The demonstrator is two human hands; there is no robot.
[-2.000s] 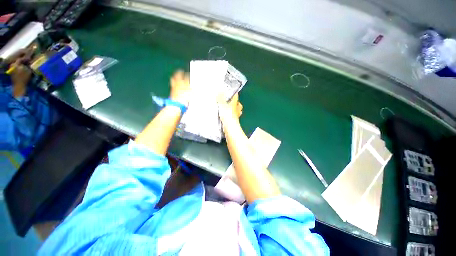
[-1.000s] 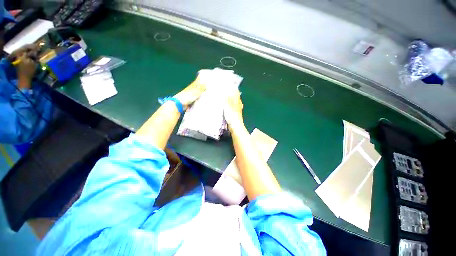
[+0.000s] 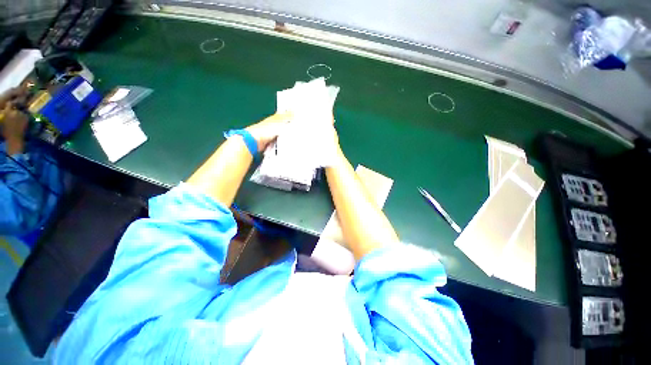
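A stack of whitish flat packets, overexposed by glare, stands over the green mat in front of me. Its packets are slightly fanned at the top, and the lower edge shows several layers. My left hand, with a blue band at the wrist, holds the left side of the stack. My right hand is against its right side, its fingers mostly hidden behind the packets. Whether the stack touches the mat is hard to tell.
Tweezers lie on the green mat. Beige liner sheets overlap at right, beside a black tray of silvery frames. Another beige strip lies under my right forearm. White packets and a blue box are at left, near another person's hand.
The stack's packets, earlier spread with a grey-edged one showing at upper right, are now gathered closer together between my hands. My left hand has moved from behind the left edge onto the stack's side.
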